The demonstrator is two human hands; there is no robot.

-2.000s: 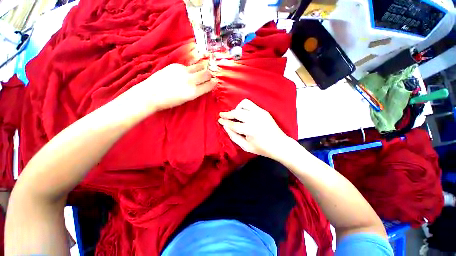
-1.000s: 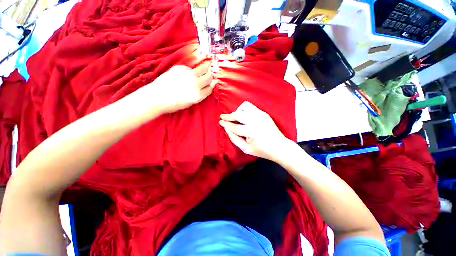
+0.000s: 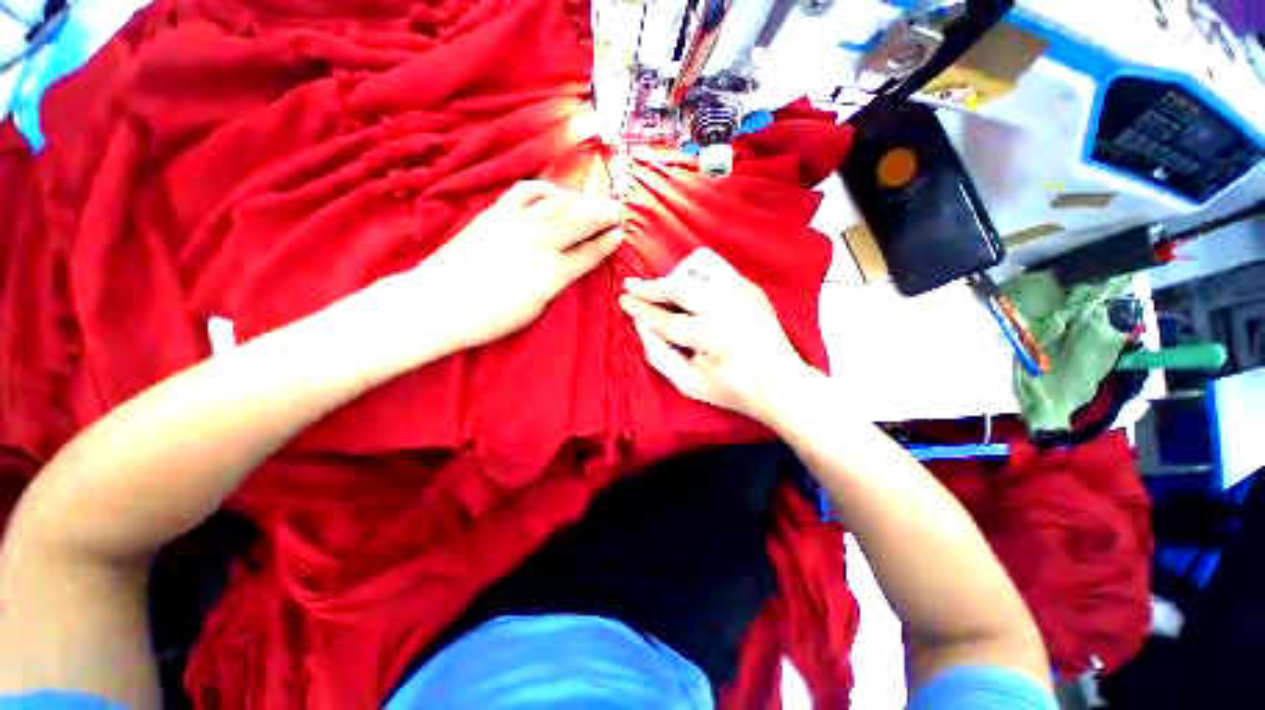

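Observation:
A large red garment point(image 3: 347, 208) covers the machine table and hangs into my lap, with fine puckers along a seam point(image 3: 619, 264) running from the needle area toward me. My left hand point(image 3: 534, 257) lies flat on the cloth just left of the seam, fingertips close below the presser foot point(image 3: 631, 136). My right hand point(image 3: 701, 322) pinches the cloth at the seam between thumb and fingers, nearer to me. The lamp glow hides the exact needle point. A small white strip point(image 3: 222, 336) shows at the left, behind my forearm.
Right of the cloth lie a black phone-like device point(image 3: 923, 201), thin pens point(image 3: 1020, 330), a crumpled green cloth point(image 3: 1068, 347) and a green-handled tool point(image 3: 1176, 358). A control panel point(image 3: 1176, 136) is at the upper right. A red heap point(image 3: 1075, 555) hangs by a blue crate edge point(image 3: 957, 451).
The view has shifted, so the machine sits further right. My right hand has moved up along the seam, closer to my left hand and the presser foot. The green cloth sits lower in view.

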